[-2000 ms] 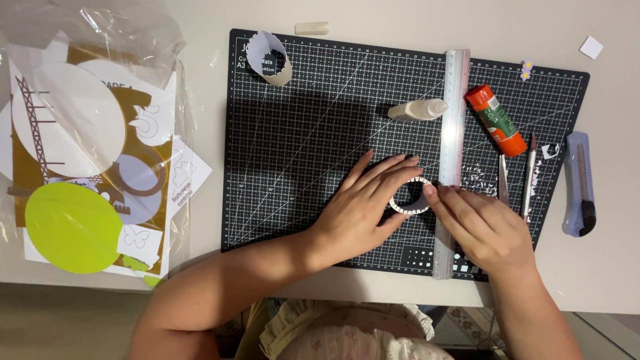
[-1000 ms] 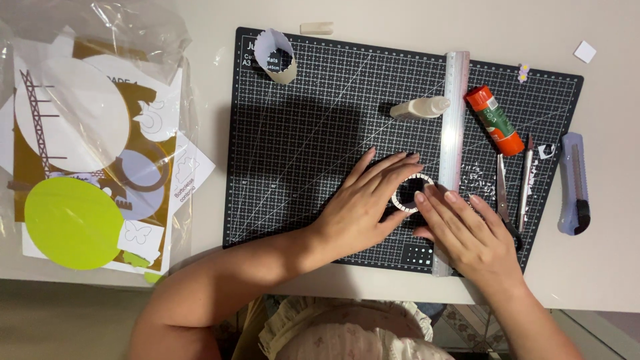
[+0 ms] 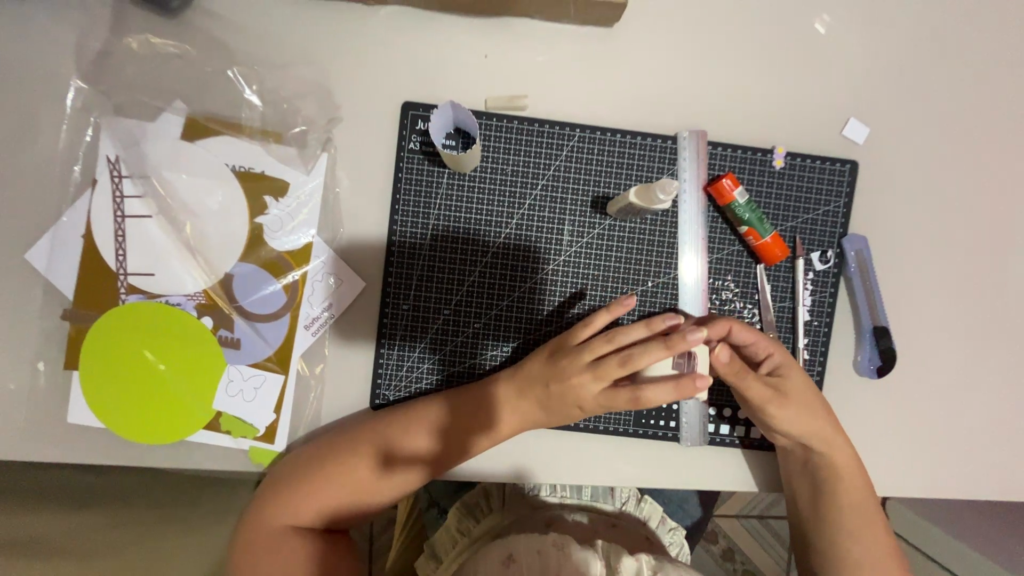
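A small white paper ring or tube (image 3: 661,368) lies on its side under the fingers of my left hand (image 3: 604,364), largely hidden by them. My right hand (image 3: 756,372) meets it from the right, thumb and forefinger bent near the ring's edge. Both hands are above a metal ruler (image 3: 693,232) that crosses a black cutting mat (image 3: 512,264). Above the hands lies a small white glue bottle (image 3: 642,198). A glue stick with orange ends (image 3: 748,218) is right of the ruler. Another paper tube with a scalloped edge (image 3: 458,138) stands at the mat's upper left.
Paper scraps (image 3: 728,298), tweezers (image 3: 766,300) and a craft knife (image 3: 799,296) lie on the mat's right side. A lilac box cutter (image 3: 868,304) is beyond its edge. A clear plastic bag (image 3: 324,200) with cut paper shapes and a lime-green disc (image 3: 152,372) occupies the left.
The ring, earlier seen round from above between my hands, is now on its side under my left fingers. My right hand's fingers, spread flat a second ago, are now bent beside it.
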